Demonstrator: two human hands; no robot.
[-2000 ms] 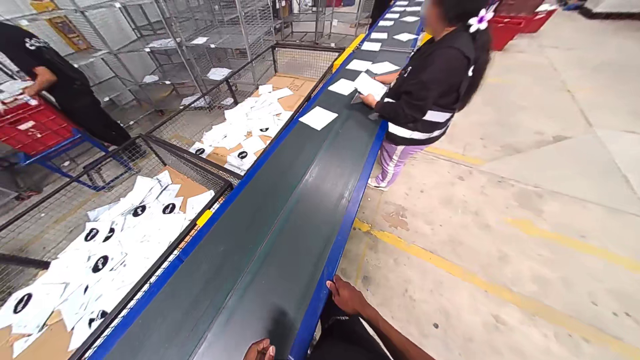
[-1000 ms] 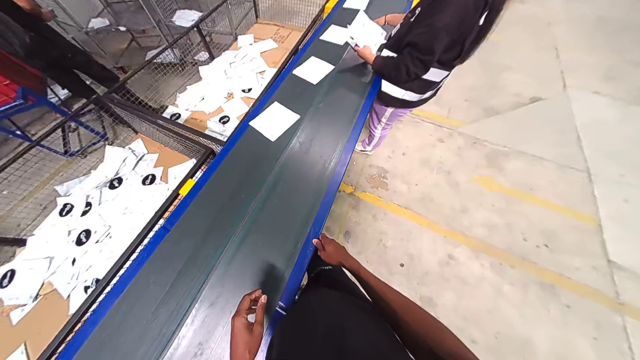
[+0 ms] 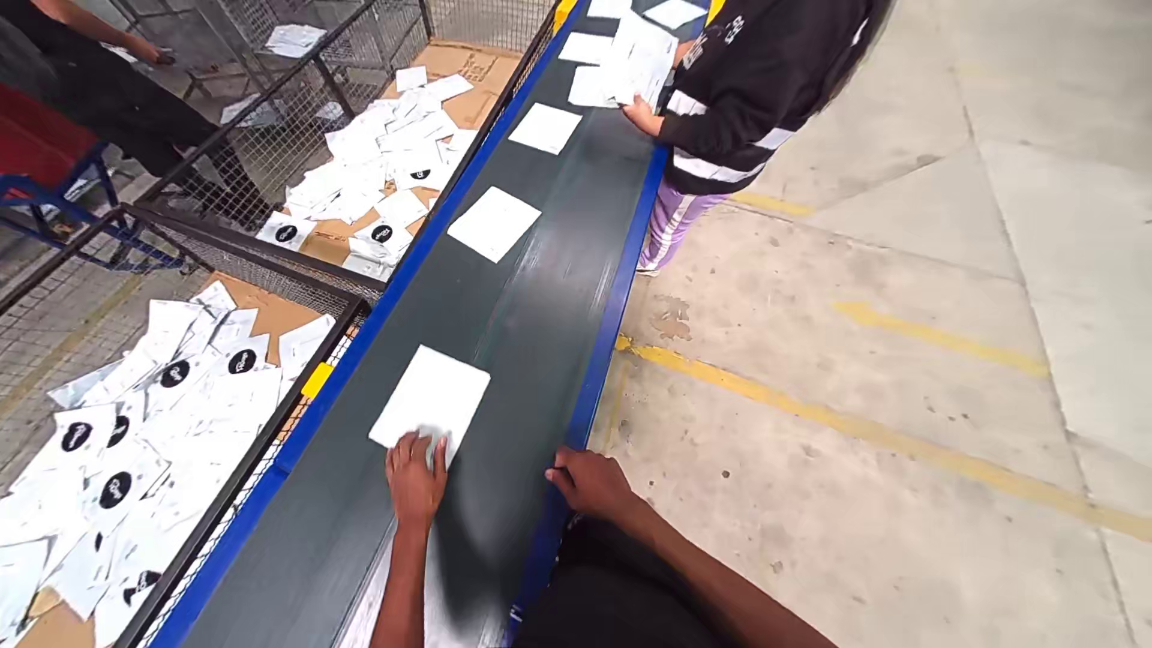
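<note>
My left hand reaches over the dark conveyor belt, its fingertips on the near edge of a white flat packet; whether they grip it I cannot tell. My right hand rests with curled fingers on the belt's blue side rail. Farther up the belt lie a second white packet and a third, spaced apart.
Wire mesh cages left of the belt hold piles of white packets. A co-worker at the belt's right side holds several packets. Another person stands behind the cages, near a red crate.
Packets on the belt have come nearer to me. My left hand has moved forward from above the belt to the closest packet. The view has tilted down. My right hand stays at the rail.
</note>
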